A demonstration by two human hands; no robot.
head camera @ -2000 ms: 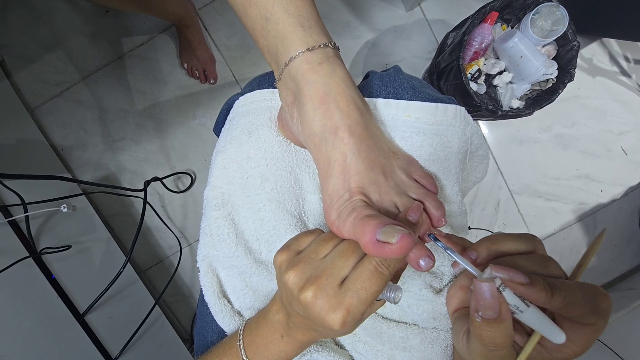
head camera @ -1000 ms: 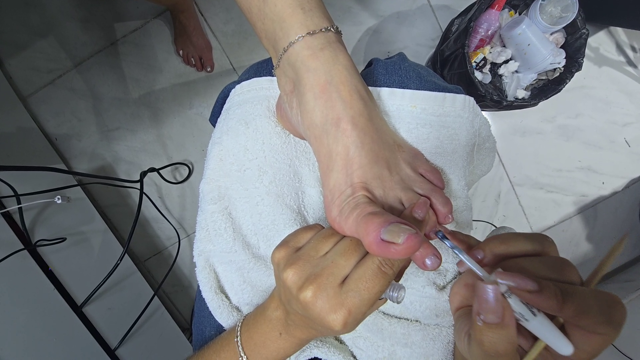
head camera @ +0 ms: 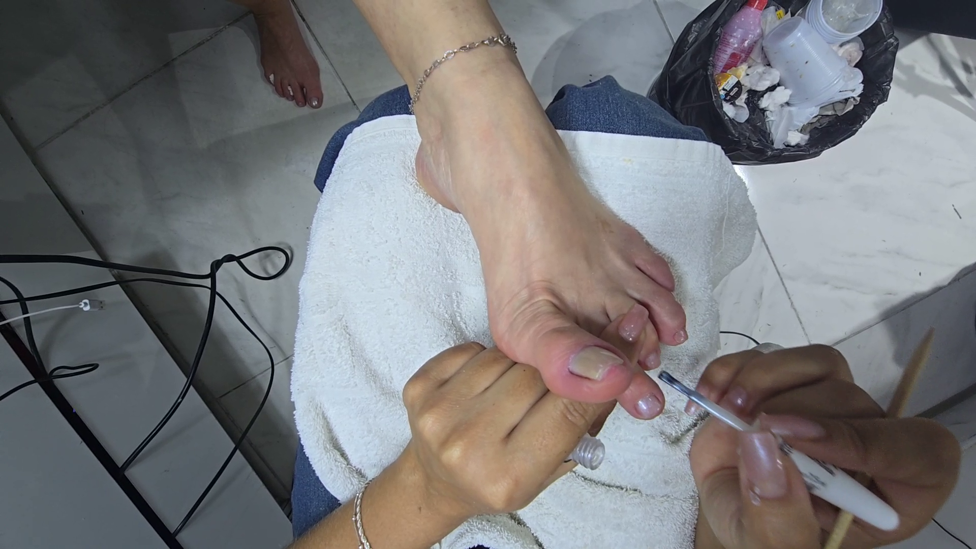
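A person's bare foot (head camera: 534,229) with a chain anklet (head camera: 457,55) rests over a white towel (head camera: 366,305). My left hand (head camera: 496,427) is under the toes, a fingertip showing between them, and holds a small clear bottle, its threaded neck (head camera: 589,453) poking out. The big toenail (head camera: 595,363) looks beige; the second toenail (head camera: 649,406) is shiny. My right hand (head camera: 808,442) pinches the white handle of a nail polish brush (head camera: 839,488), its tip just right of the smaller toes and apart from them. A thin wooden stick (head camera: 912,372) also lies in that hand.
A bin with a black bag (head camera: 862,126) holds plastic cups, cotton and a pink bottle (head camera: 738,36) at the upper right. Black cables (head camera: 206,335) trail over a grey surface and the tiled floor at left. Another bare foot (head camera: 290,57) stands on the floor at the upper left.
The brush tip, close against the smaller toes two seconds ago, has drawn slightly away from them to the right. My left hand keeps its place under the foot.
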